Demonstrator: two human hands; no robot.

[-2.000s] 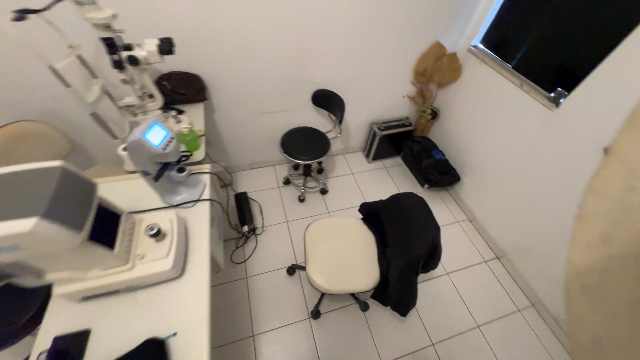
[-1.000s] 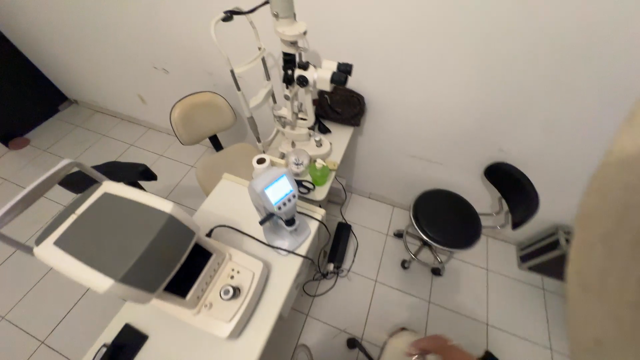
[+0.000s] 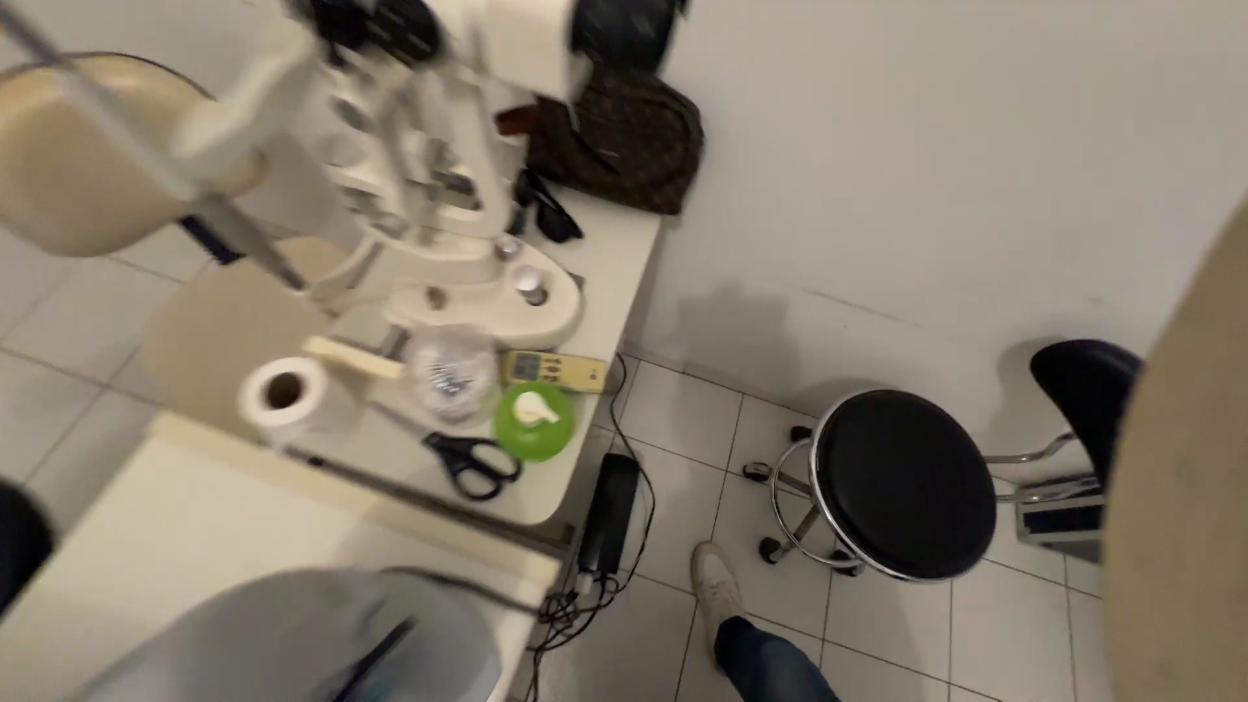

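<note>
Neither of my hands shows in the head view now. On the small white table stands a slit lamp [image 3: 468, 263], partly blurred. In front of its base are a clear round container [image 3: 451, 373], a yellowish remote control [image 3: 556, 370] and a green pump bottle [image 3: 534, 421]. Black-handled scissors [image 3: 473, 463] lie beside the bottle. A white paper roll [image 3: 292, 398] stands to the left. Sunglasses [image 3: 551, 210] and a dark brown bag [image 3: 629, 141] are at the table's back. A blurred grey device [image 3: 292, 643] fills the lower left.
A black wheeled stool [image 3: 905, 485] stands at the right. A black power unit [image 3: 609, 515] with tangled cables lies on the floor by the table. My shoe [image 3: 717, 585] is on the tiles. A beige chair [image 3: 107, 151] is at upper left; a blurred beige edge [image 3: 1180, 487] covers the far right.
The view has moved closer to the slit lamp table. A hand seen at the bottom one second ago is out of view. A leg and shoe now show on the floor.
</note>
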